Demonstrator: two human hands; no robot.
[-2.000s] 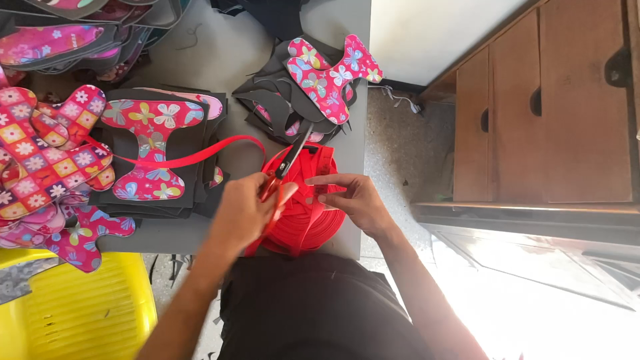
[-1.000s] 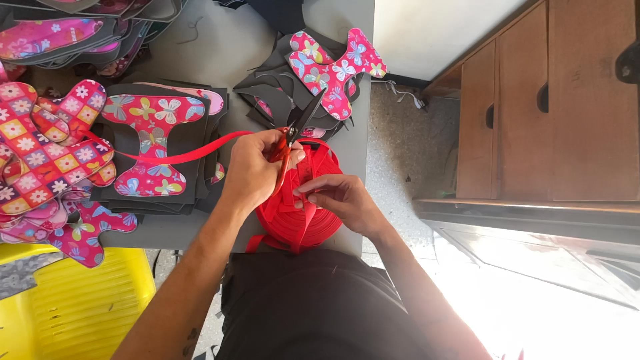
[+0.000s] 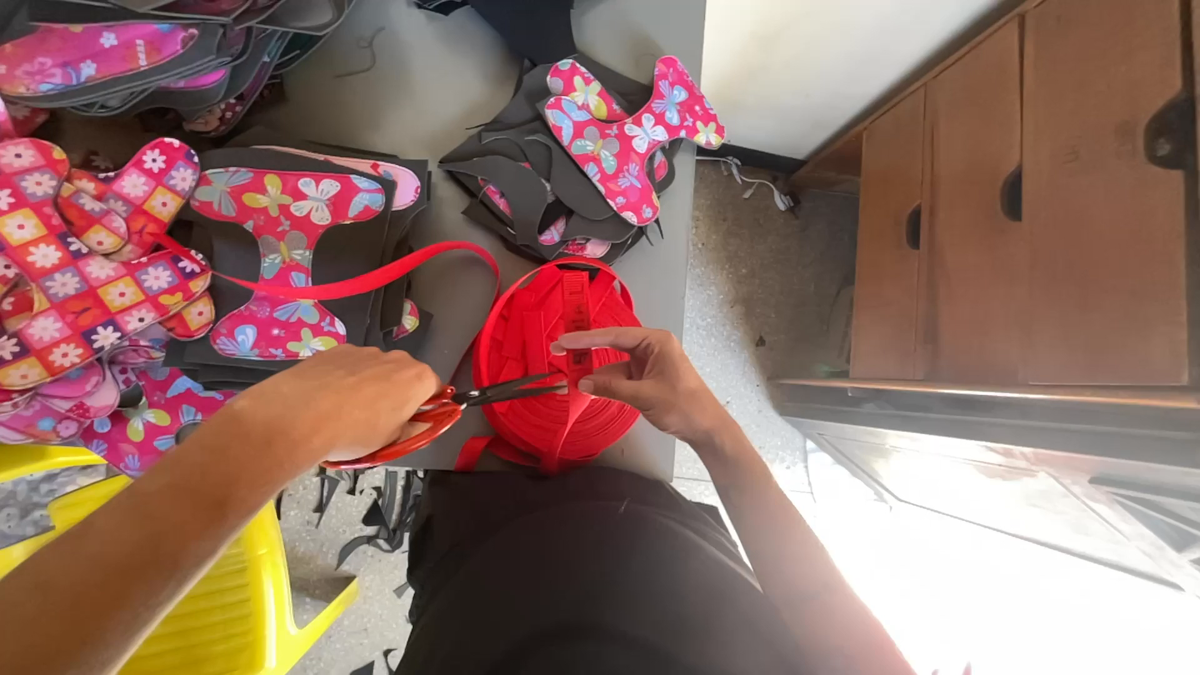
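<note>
My left hand (image 3: 347,398) grips the red handles of a pair of scissors (image 3: 441,408). The blades point right, slightly parted, over a round coil of red ribbon (image 3: 525,412) at the table's front edge. Over the coil's right side, my right hand (image 3: 647,380) has thumb and forefinger around the narrow strip of ribbon near the blade tips; whether they pinch it cannot be told. A loose length of red ribbon (image 3: 375,278) curves from the coil leftward across a butterfly-print cutout (image 3: 286,248).
Dark sheets topped by a pink butterfly-print cutout (image 3: 647,136) lie behind the coil. Checkered floral cutouts (image 3: 66,272) and more stacks cover the table's left. A yellow plastic chair (image 3: 216,581) stands front left. Wooden drawers (image 3: 975,225) are at the right, beyond the table's edge.
My left hand has moved down and toward me, and the scissors have swung from pointing away to pointing right across the coil. My right hand remains over the coil.
</note>
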